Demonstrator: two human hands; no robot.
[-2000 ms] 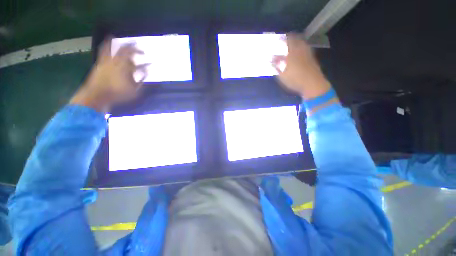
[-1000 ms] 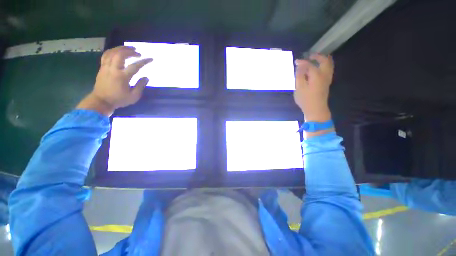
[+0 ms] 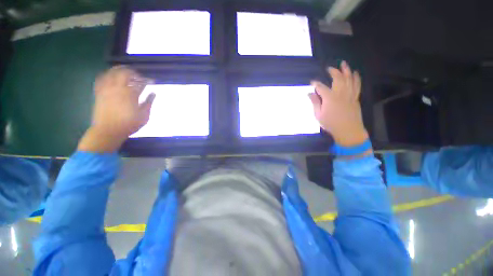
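Observation:
A black foam tray (image 3: 220,97) holds several tablets in two rows, all with plain white lit screens. The far left tablet (image 3: 168,33) and far right tablet (image 3: 274,35) are uncovered. My left hand (image 3: 119,105), slightly blurred, is over the left edge of the near left tablet (image 3: 178,112), fingers apart and holding nothing. My right hand (image 3: 339,102) is at the right edge of the near right tablet (image 3: 275,112), thumb and index finger at its upper right corner, other fingers raised. A blue wrist strap (image 3: 352,149) is on my right wrist.
The green bench mat (image 3: 54,91) lies left, with a pale rail (image 3: 65,24) beyond. At the right are black trays (image 3: 400,59) and a dark-screened tablet (image 3: 412,121) with a small white label. Blue sleeves of other people show at the left (image 3: 21,188) and right (image 3: 459,170).
Both hands have moved from the far tablets to the near ones, uncovering the far screens. The view has shifted, so the tray sits higher in the picture.

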